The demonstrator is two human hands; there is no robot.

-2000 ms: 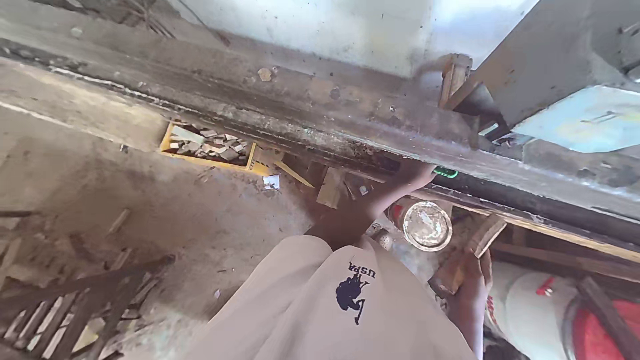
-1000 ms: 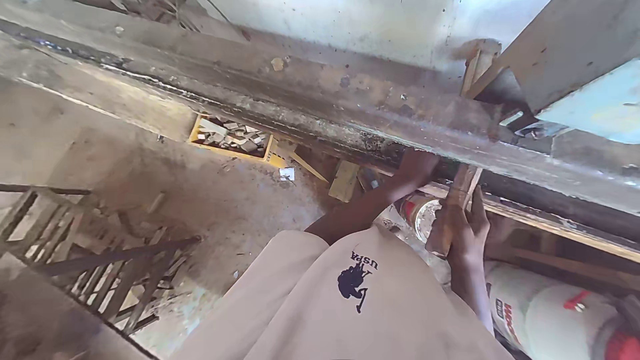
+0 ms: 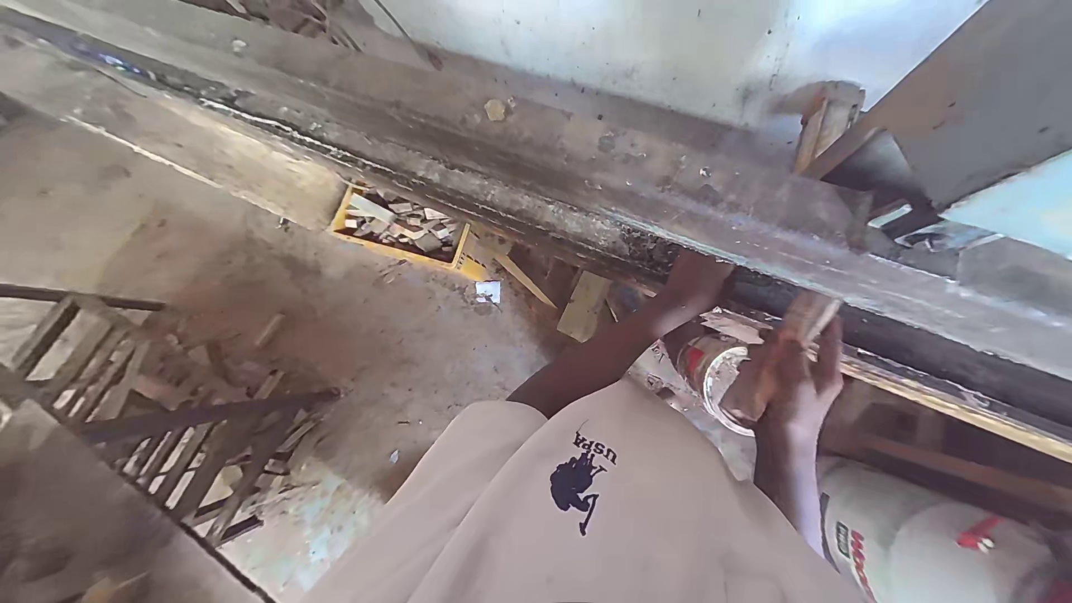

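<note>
My left hand (image 3: 702,278) reaches in at the dark near edge of the long, worn workbench (image 3: 536,159); its fingers are hidden there, so what it touches cannot be told. To the right, my right hand (image 3: 800,381) grips a wooden block (image 3: 811,316), its upper end close to the bench edge. The thumb side and palm are partly hidden by the wood. Just below and between the hands stands an open round tin (image 3: 727,381) with a pale, smeared rim.
A yellow crate (image 3: 402,251) of wood offcuts sits on the floor by the bench. A slatted wooden frame (image 3: 184,419) lies at lower left. A large white container (image 3: 921,536) is at lower right. A metal housing (image 3: 971,100) stands on the bench at upper right.
My right hand has moved up toward the bench edge with the wooden block. A bright green item beside my left hand in the oldest frame no longer shows. The view has shifted somewhat.
</note>
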